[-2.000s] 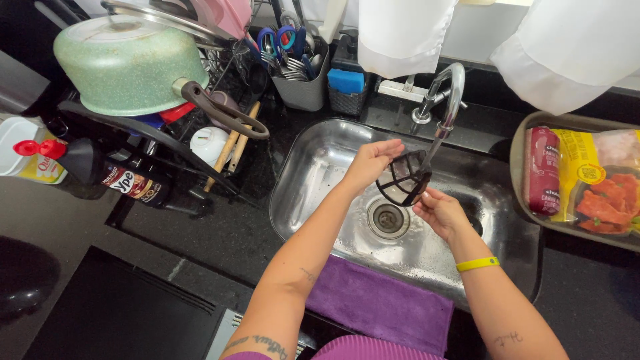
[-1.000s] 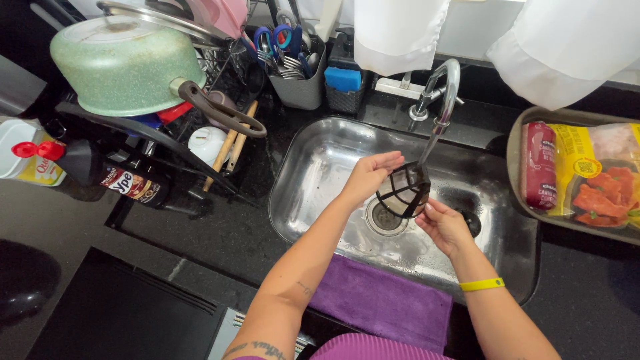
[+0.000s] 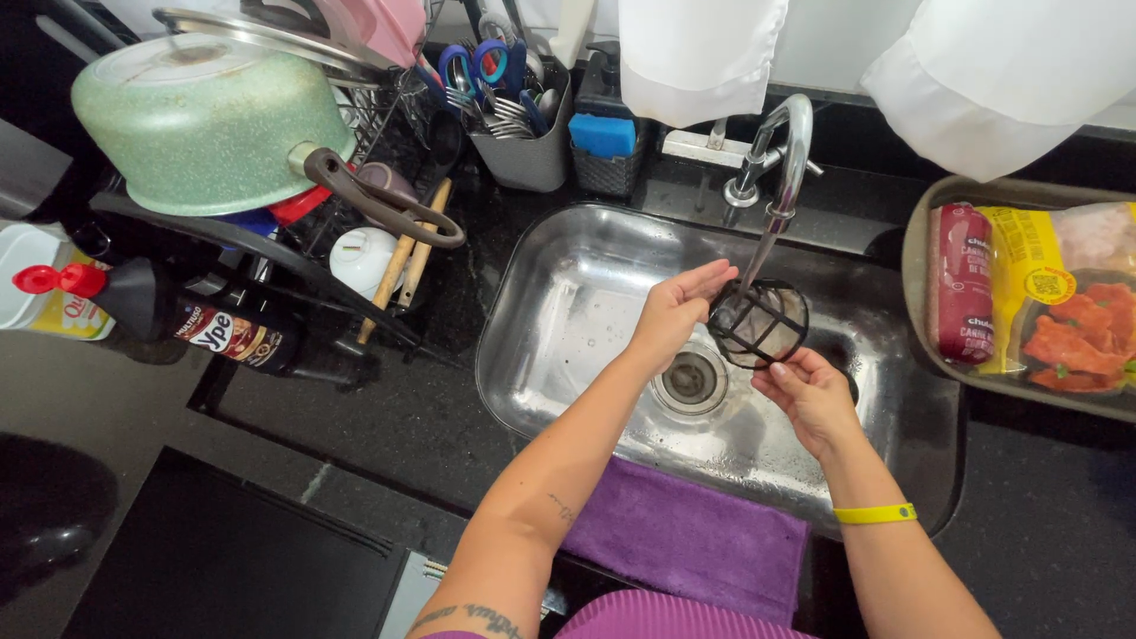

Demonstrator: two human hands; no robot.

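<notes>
A black-framed mesh filter basket [image 3: 761, 323] is under the running water of the chrome faucet [image 3: 781, 177], above the drain [image 3: 690, 382] of the stainless steel sink [image 3: 568, 302]. My right hand [image 3: 803, 390] pinches its lower rim between thumb and fingers. At the basket's left side is my left hand [image 3: 679, 311], its fingers extended and close together; whether they press on the frame is hard to tell. A purple cloth [image 3: 688, 532] lies over the sink's front edge.
Left of the sink, a green pot [image 3: 213, 124] rests upside down on a dish rack, with a dark cleaner bottle [image 3: 231, 337] below. Behind are a cutlery holder [image 3: 524, 155] and a blue sponge [image 3: 603, 135]. A tray [image 3: 919, 266] of packaged meat is on the right.
The basket has been turned between my hands under the water, so its frame faces another way. Both hands stay near the same place over the sink.
</notes>
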